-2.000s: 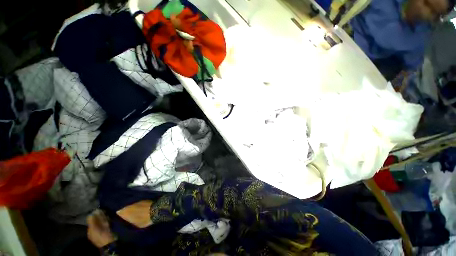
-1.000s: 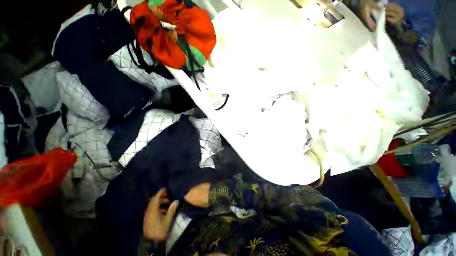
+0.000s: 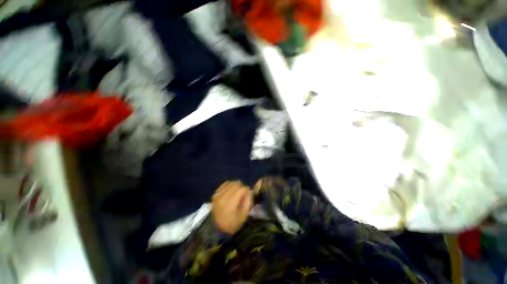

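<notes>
A navy garment piece [image 3: 197,158] lies spread over the lap and ahead of it, with white checked fabric [image 3: 269,133] along its upper right side and a white strip [image 3: 180,228] at its lower left. My left hand [image 3: 232,206] is blurred, with its fingers curled in on the near edge of the navy piece. My right hand [image 3: 258,187] is mostly hidden behind my left hand; only a bit of skin shows at the patterned cuff, so its grip cannot be told.
A white table [image 3: 356,161] with white fabric [image 3: 445,183] stands at right, an orange-red pouch [image 3: 283,19] at its far left edge. A red plastic bag [image 3: 78,117] lies on the left table [image 3: 55,211], beside blurred red-rimmed scissors [image 3: 33,202]. Navy and checked bundles [image 3: 139,61] are heaped ahead.
The view has swung left and blurred, showing more of the left table. The hands have come close together at the near edge of the navy piece, which lies spread wider.
</notes>
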